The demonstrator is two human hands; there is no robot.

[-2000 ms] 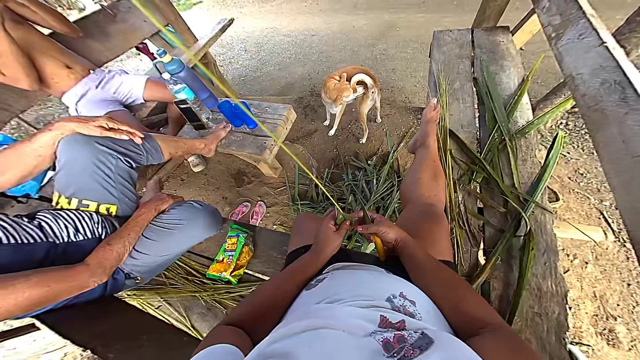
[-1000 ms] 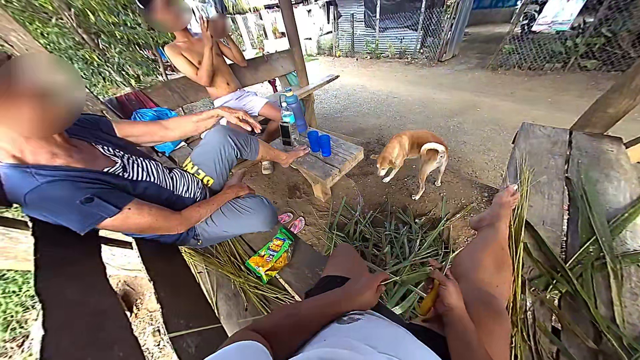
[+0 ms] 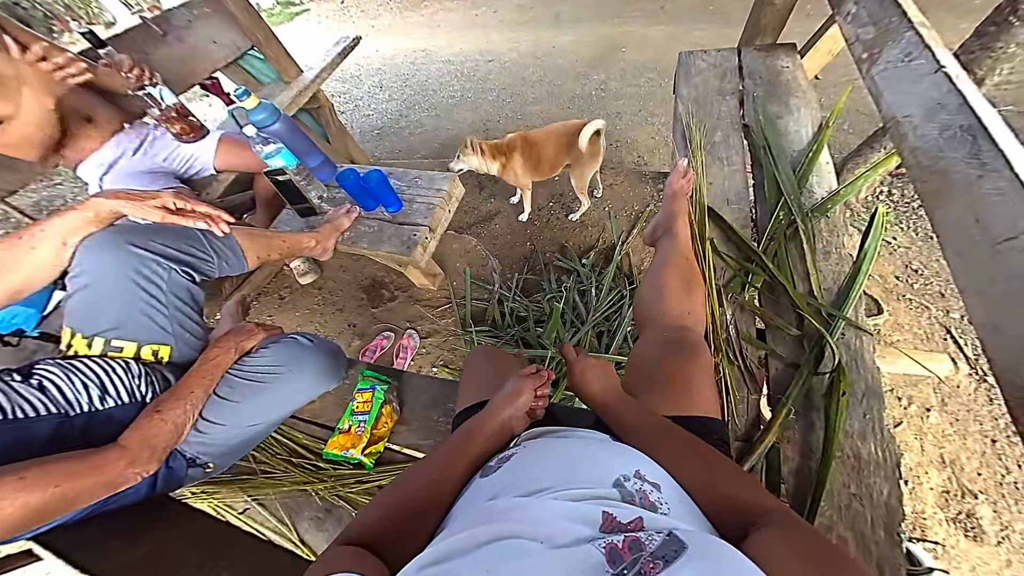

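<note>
My left hand [image 3: 524, 398] is curled in front of my waist, palm side turned partly up; whether a thin strip lies in its fingers is unclear. Just to its right, my right hand [image 3: 590, 372] is bent over my lap, its grip hidden by the back of the hand. A narrow green leaf strip [image 3: 612, 357] shows beside the right fingers. Beyond both hands, a heap of cut green palm leaf pieces [image 3: 560, 308] lies on the ground between my legs. Long leaf blades [image 3: 852, 300] rest on the wooden bench at my right, beside my outstretched leg.
A person's bent knee [image 3: 296, 376] is at left, near a green snack packet [image 3: 362, 420] and thin leaf ribs [image 3: 308, 472]. Pink slippers [image 3: 392, 350] lie ahead. A dog [image 3: 544, 156] stands by a low wooden bench [image 3: 400, 240] holding bottles and blue cups [image 3: 370, 190].
The dog has turned side-on, its muzzle now by the low bench. A yellow item seen in my right hand before no longer shows. The view has swung back down after tilting up.
</note>
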